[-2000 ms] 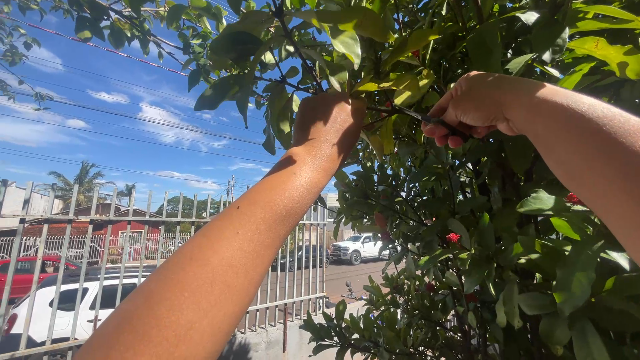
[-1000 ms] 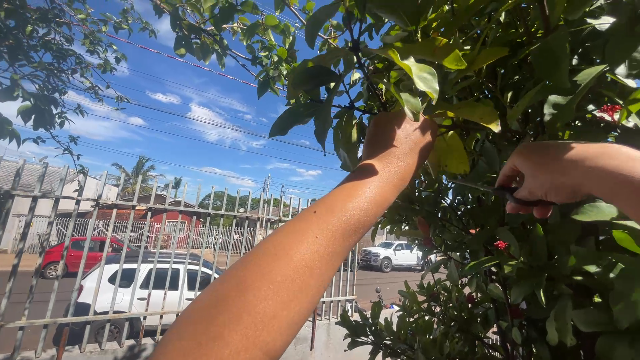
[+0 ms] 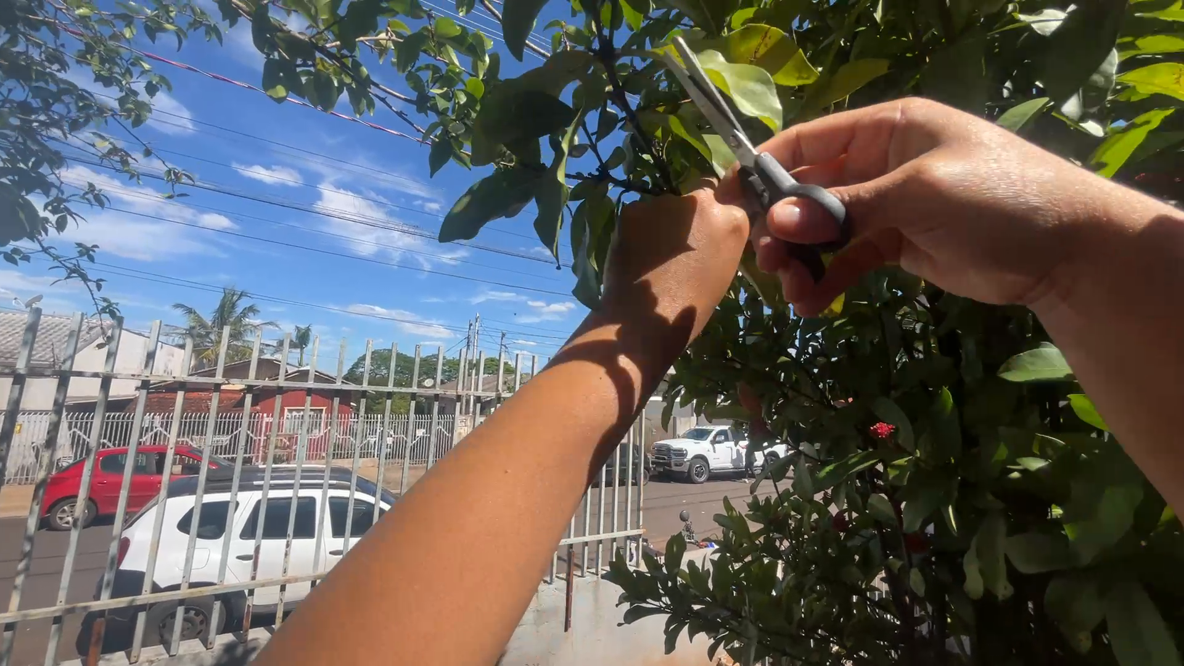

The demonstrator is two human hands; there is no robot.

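Observation:
My right hand (image 3: 888,203) holds a pair of scissors (image 3: 740,139) with dark grey handles, a finger and thumb at the loops. The metal blades point up and left, nearly closed, in front of pale green leaves. Just left of the handles, my left hand (image 3: 680,240) is raised into the leafy branches (image 3: 629,102) with its fingers curled around the stems. Its fingertips are hidden behind the back of the hand, so exactly what it grips is partly covered. Broad leaves hang close beside it.
A dense leafy shrub (image 3: 925,518) with a small red flower cluster (image 3: 881,430) fills the right side. At left runs a metal bar fence (image 3: 277,444) on a low wall. Beyond it are a white car (image 3: 287,527), a red car (image 3: 120,476) and a white pickup (image 3: 708,451).
My right hand has brought the scissors from the right up beside my left hand, with the blades now pointing upward. My left hand stays among the branches.

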